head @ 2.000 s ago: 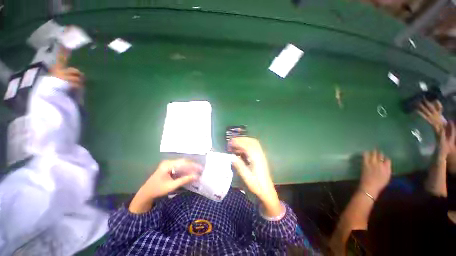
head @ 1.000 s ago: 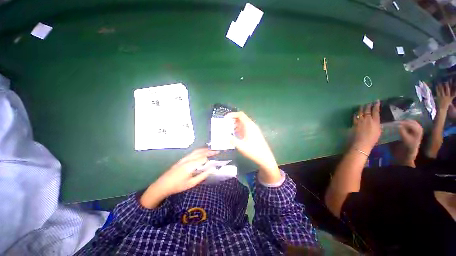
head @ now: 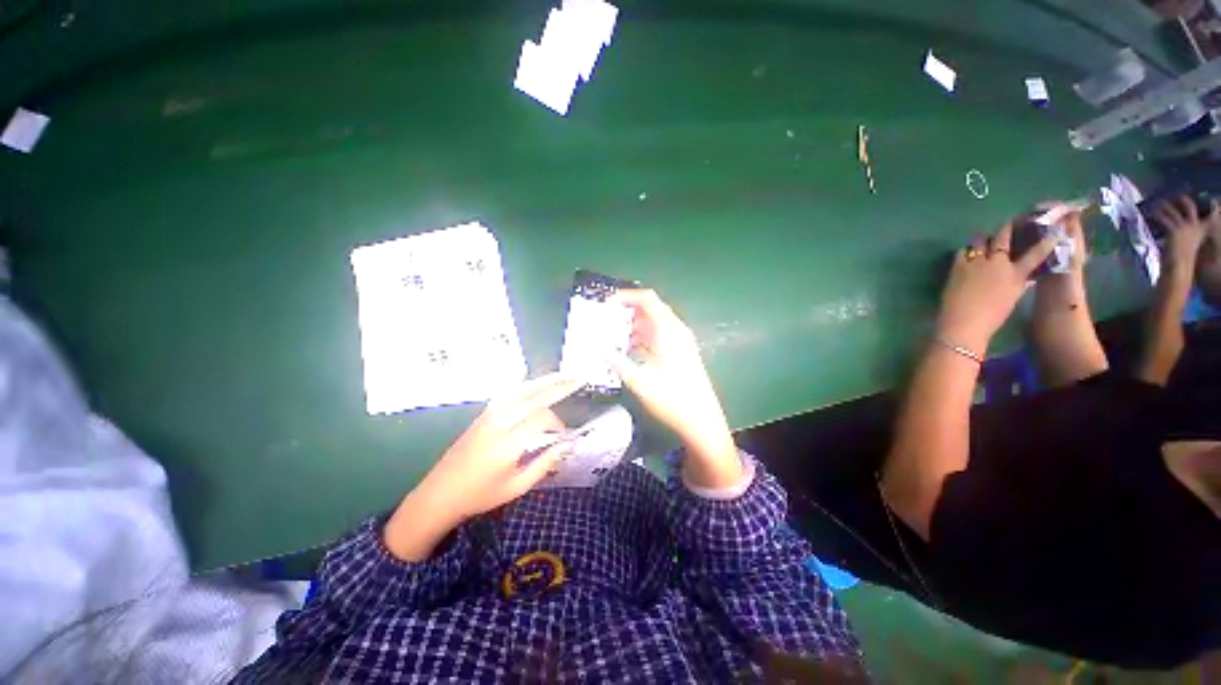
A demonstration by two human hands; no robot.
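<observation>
The black product box point(head: 599, 284) lies on the green worktop in front of me, with a white sticker point(head: 591, 335) over most of its top face. My right hand point(head: 666, 368) has its fingers on the box's right side and the sticker. My left hand point(head: 498, 448) reaches its fingertips to the box's lower left edge and holds a curled label sheet point(head: 597, 448) low near the lap. A stack of label sheets point(head: 435, 317) with small dark marks lies flat left of the box.
White paper pieces point(head: 566, 54) lie on the far green surface point(head: 723, 147). A yellow tool point(head: 866, 158) and pale ring point(head: 978, 183) lie right. Beside me, a person's hands point(head: 991, 274) hold something with white paper. Pale clothing point(head: 80, 468) is at left.
Since two seconds ago, the sticker has come onto the box and the label sheet has moved lower. Since one second ago, my left fingertips have moved up to the box's edge.
</observation>
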